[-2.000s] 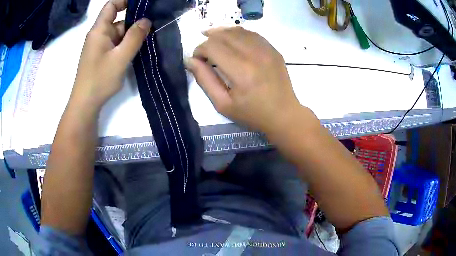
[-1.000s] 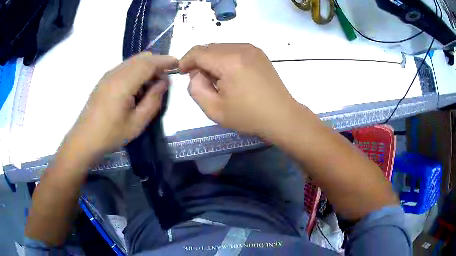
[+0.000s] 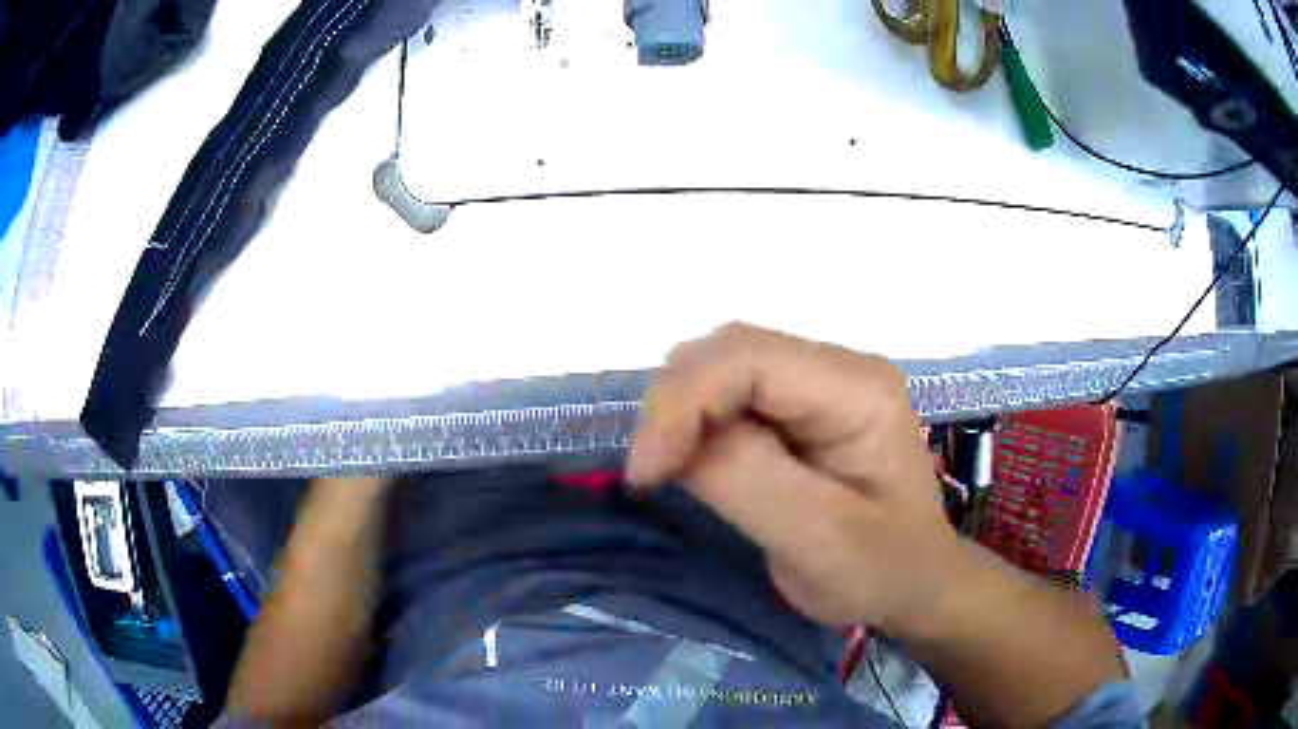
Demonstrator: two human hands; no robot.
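Note:
The dark fabric strip with white stitch rows lies curved on the left of the white table, its lower end at the front edge, touched by neither visible hand. My right hand is over the front edge with fingers curled. A small red-pink thing shows at its fingertips, blurred; I cannot tell if it is held. My left forearm shows below the table edge, but the left hand is hidden under it. The needle area is cut by the top edge, beside a grey-blue cylinder.
Yellow-brown scissors and a green-handled screwdriver lie at the upper right near a black cable. Dark fabric is at the upper left. A tape ruler runs along the front edge. A red basket and blue crate stand below right.
Both hands have left the strip; it now lies further left on the table. The right hand has moved down to the front edge, and the left has gone below the table edge.

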